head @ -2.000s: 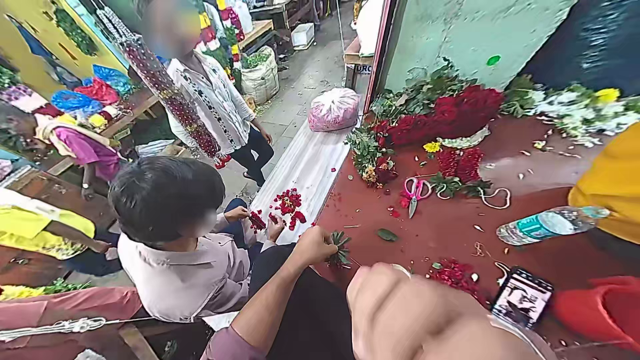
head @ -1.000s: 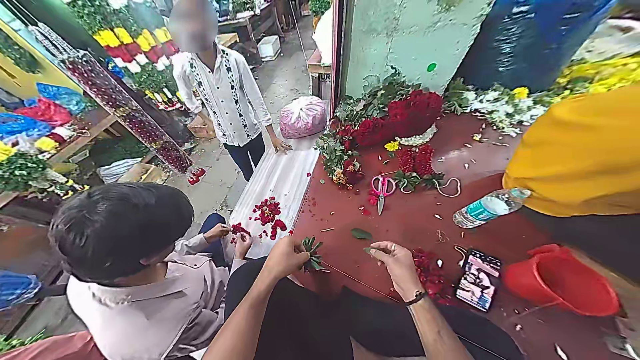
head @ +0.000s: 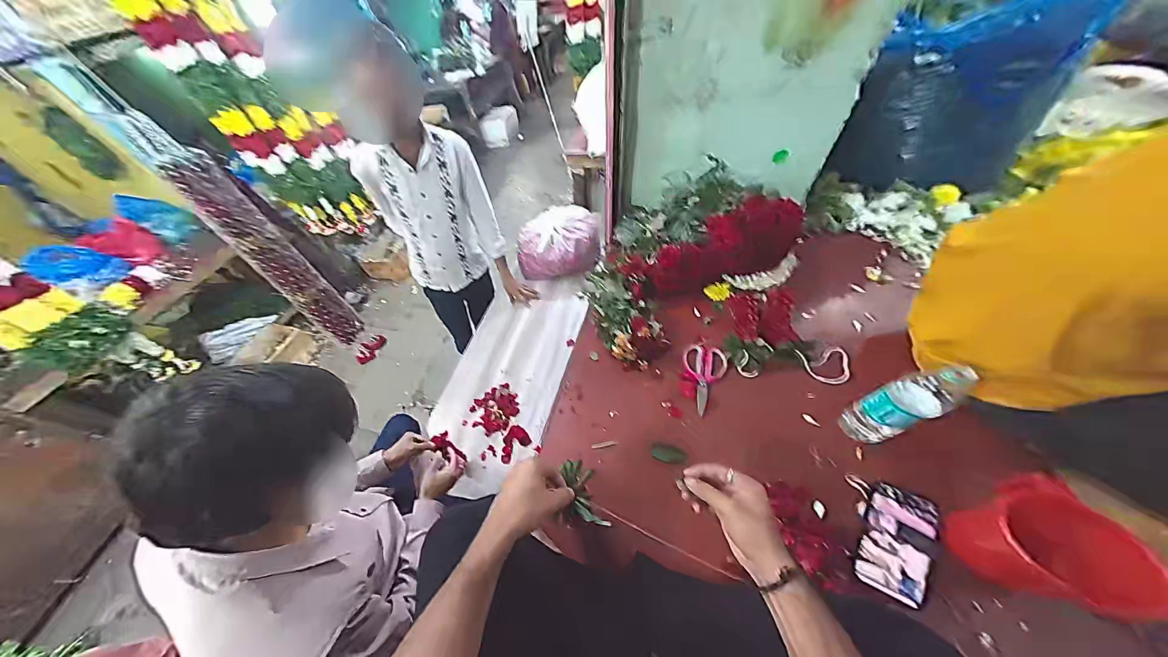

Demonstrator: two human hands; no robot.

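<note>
My left hand (head: 534, 497) grips a small bunch of green leaves (head: 579, 493) at the edge of the red-brown table (head: 620, 438). My right hand (head: 730, 511) is raised to its right, thumb and fingers pinched together; whether something thin lies between them I cannot tell. A thin thread (head: 671, 545) runs slantwise below both hands. One loose green leaf (head: 669, 453) lies on the table between and beyond the hands. Red petals (head: 803, 534) are heaped beside my right wrist. Pink-handled scissors (head: 703, 374) lie farther back, near a red rose garland (head: 730, 246).
A plastic water bottle (head: 908, 404), a phone (head: 897, 545) and a red bucket (head: 1058, 547) are on the right, near a person in yellow (head: 1049, 283). A seated person (head: 274, 547) handles red petals at left; another person (head: 438, 210) stands by the white cloth (head: 520, 365).
My right hand, large and close to the camera two seconds ago, is now lower and farther off, beside the loose leaf. The standing person's hand has come to rest by the white cloth. The view has shifted.
</note>
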